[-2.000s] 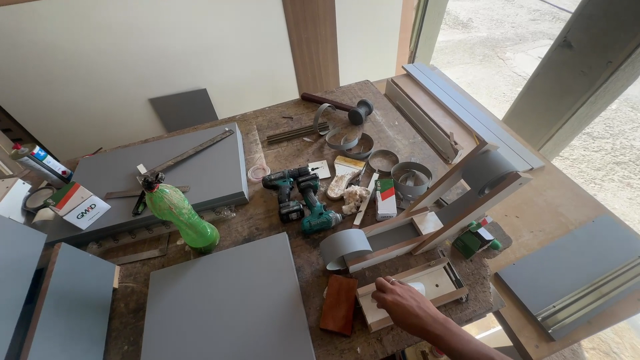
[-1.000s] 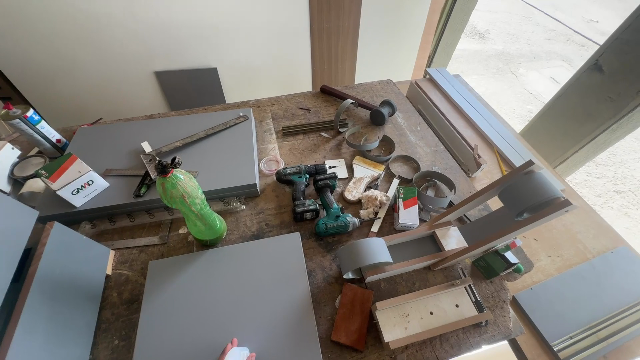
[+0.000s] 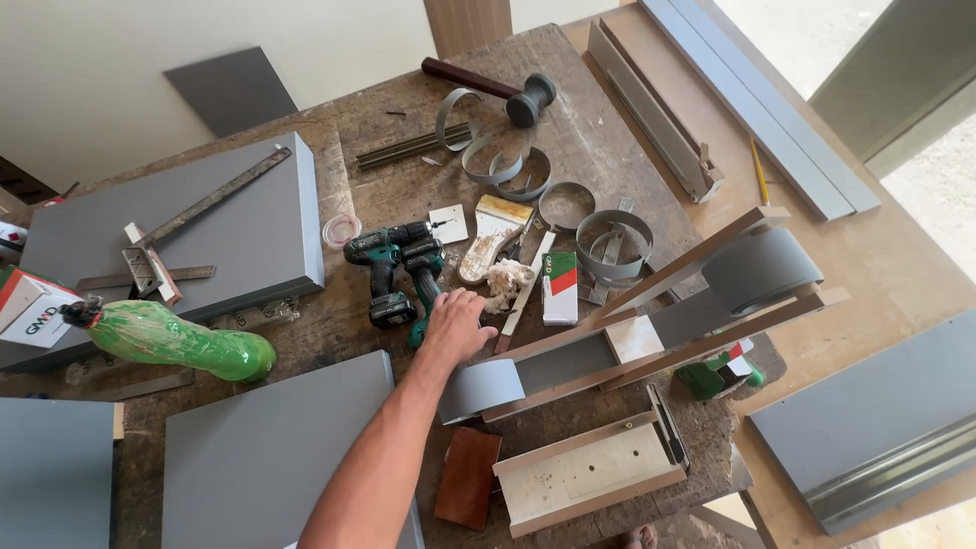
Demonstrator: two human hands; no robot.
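Observation:
My left hand (image 3: 457, 326) reaches in palm down from the bottom, over the battery end of a teal and black cordless driver (image 3: 424, 267). Its thumb is apart from the fingers, and no firm grip shows; the hand hides part of the driver's base. Against that driver's left side lies a cordless drill (image 3: 381, 263) with a bit fitted. Right of my hand are a crumpled whitish wad (image 3: 508, 280), a pale narrow strip (image 3: 530, 286) and a small red, green and white box (image 3: 560, 290). My right hand is out of view.
A wooden frame with curved grey sheet (image 3: 568, 358), a tray-like wooden piece (image 3: 587, 469) and a reddish-brown block (image 3: 468, 478) lie to the right. Grey panels (image 3: 267, 457), a green plastic bottle (image 3: 179, 339) and a steel ruler (image 3: 213, 198) are left. A mallet (image 3: 526, 99) lies at the back.
A hand was over the tray-like wooden piece two seconds ago; fingertips with a white object showed at the bottom edge one second ago. Now my left hand is over the driver.

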